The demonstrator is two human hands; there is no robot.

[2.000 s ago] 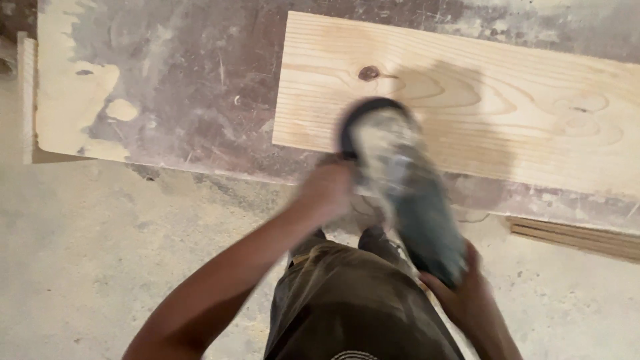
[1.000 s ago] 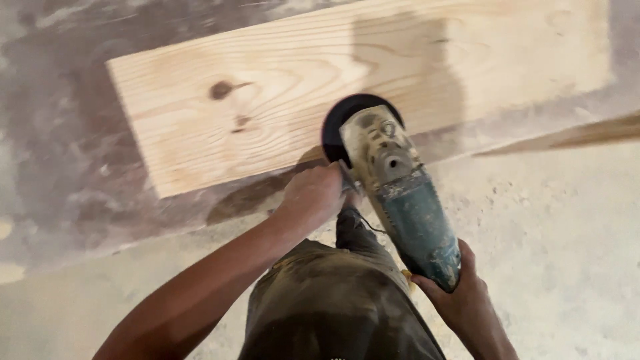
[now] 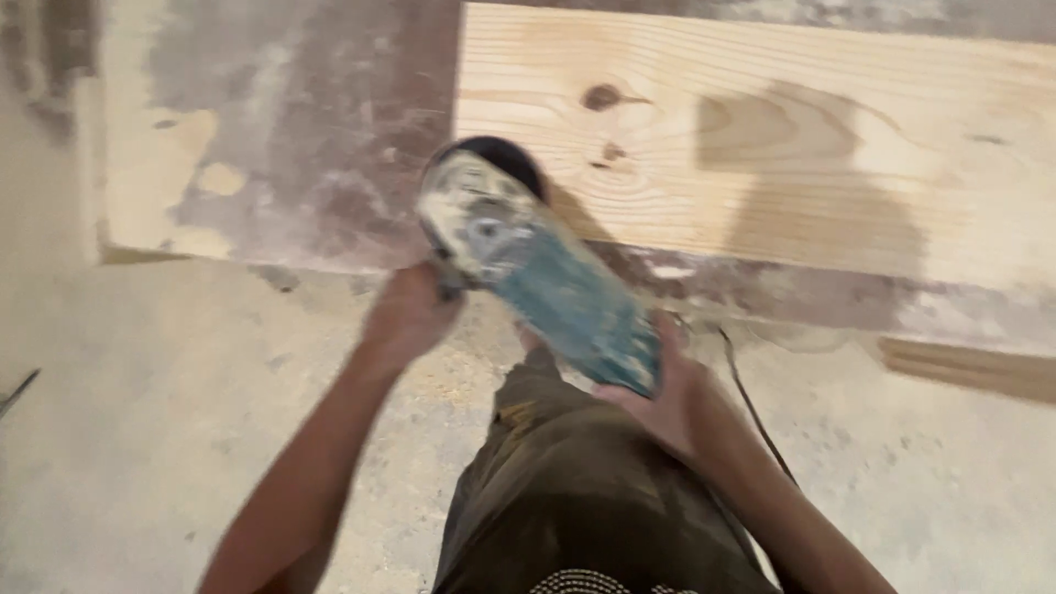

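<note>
A teal angle grinder point(image 3: 569, 297) with a dusty metal gear head and a round dark disc is held between my two hands. My left hand point(image 3: 412, 313) grips its side near the head, by the auxiliary handle, which is mostly hidden. Around the rear end of the body my right hand point(image 3: 672, 396) is closed. The disc overlaps the left end of a pale knotted pine board point(image 3: 660, 198), which lies on a worn, stained work surface point(image 3: 330, 148). Blur hides whether disc and board touch.
A dark cord point(image 3: 755, 412) hangs to the right of my legs. Strips of wood point(image 3: 973, 371) show beneath the work surface's right front edge. Pale dusty floor point(image 3: 165, 412) lies below, and an upright wooden piece point(image 3: 89, 165) stands at the far left.
The grinder has moved from the middle of the board's front edge to its left end, both hands still on it. The view has turned and shifted.
</note>
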